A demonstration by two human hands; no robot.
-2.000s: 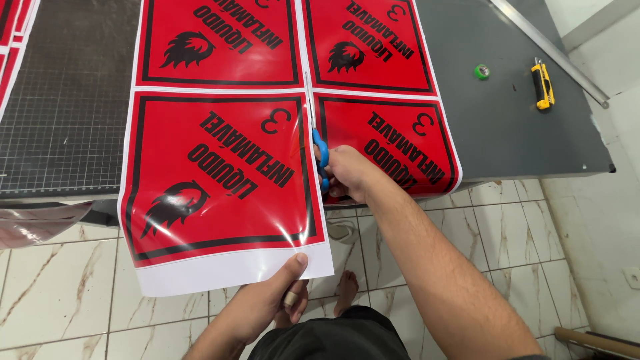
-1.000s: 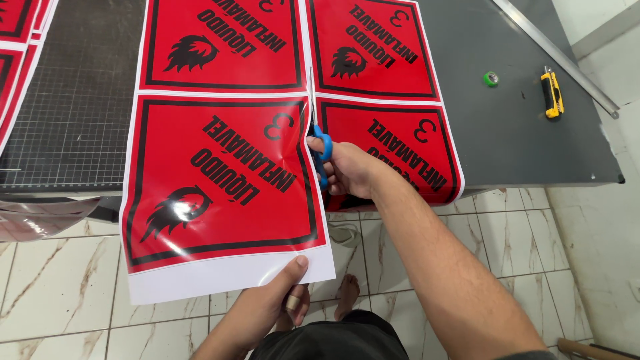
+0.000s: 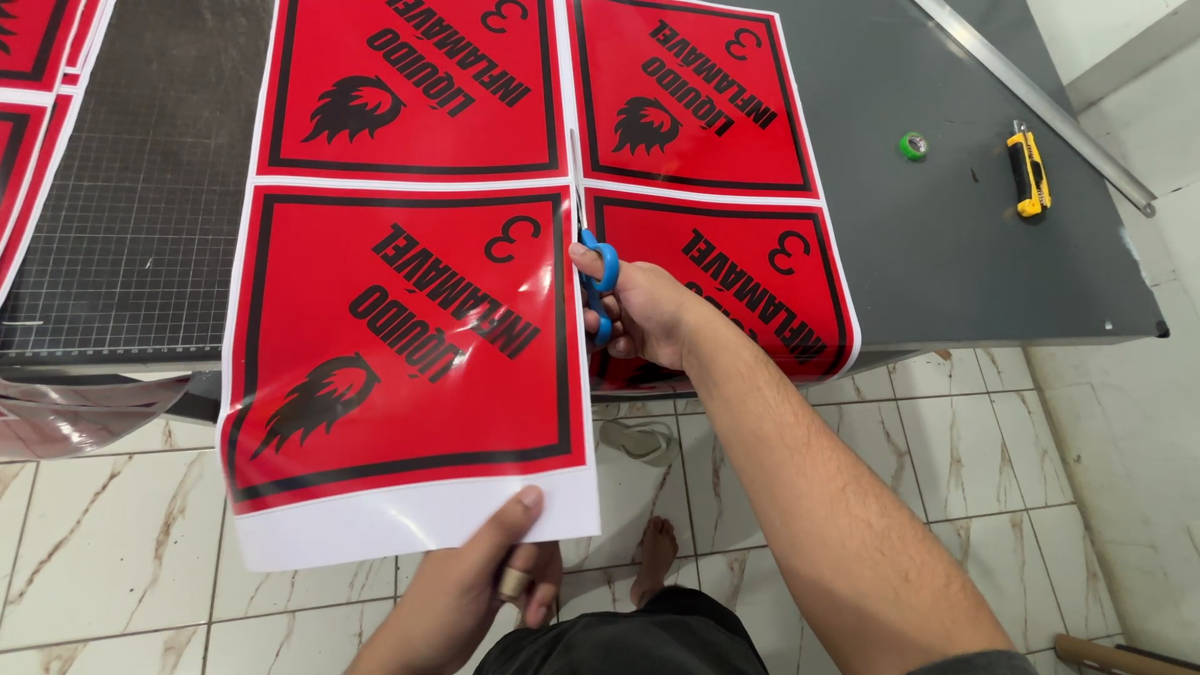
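A glossy printed sheet of red hazard labels [image 3: 412,328] with black borders and flame symbols lies over the table, its near end lifted past the edge. My left hand [image 3: 502,553] pinches the white bottom margin, thumb on top, a ring on one finger. My right hand [image 3: 637,305] holds blue-handled scissors [image 3: 603,267], blades pointing away from me along the white gap between the two columns of labels. A slit separates the near left label from the right column [image 3: 703,262], whose near end bends down over the edge. The blades look nearly closed; their tips are partly hidden.
On the dark table [image 3: 937,253] are a green tape roll [image 3: 913,145], a yellow utility knife [image 3: 1029,173] and a long metal ruler [image 3: 1041,103]. A gridded cutting mat [image 3: 122,216] and more red printed sheets [image 3: 33,122] are at left. Below are tiles and a sandal [image 3: 637,441].
My right hand and the scissors stay at the slit between the columns, with only slight shifts. My left hand keeps its pinch on the bottom margin.
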